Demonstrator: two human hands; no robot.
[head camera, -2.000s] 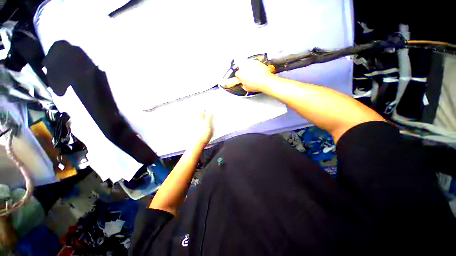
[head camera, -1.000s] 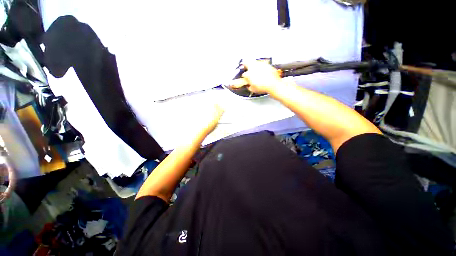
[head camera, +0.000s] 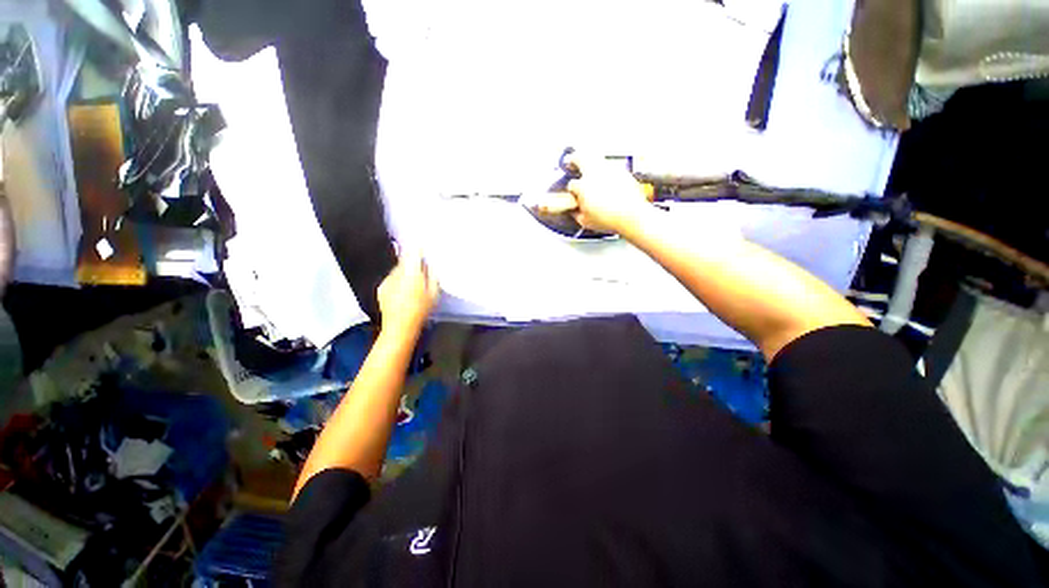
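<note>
My right hand (head camera: 600, 193) is closed around the handle of the steam iron (head camera: 564, 221), which stands on white cloth with its tip to the left. A dark wrapped hose (head camera: 748, 190) runs right from it. A thin dark line (head camera: 483, 196) lies left of the tip. My left hand (head camera: 407, 292) is at the table's near left edge, beside a long black garment panel (head camera: 334, 149). Its fingers are blurred, and I cannot tell whether they hold cloth. A white panel (head camera: 276, 195) hangs over the left edge beside the black one.
A narrow black strip (head camera: 765, 80) lies at the far right of the white table cover (head camera: 845, 218). A brown rounded pad (head camera: 882, 57) is at the far right corner. An orange-brown board (head camera: 112, 195) stands at the left. Scattered cloth and blue items lie on the floor.
The view has shifted left. My left hand has moved left, from the white cloth in front of the iron to beside the black panel. My right hand stays on the iron.
</note>
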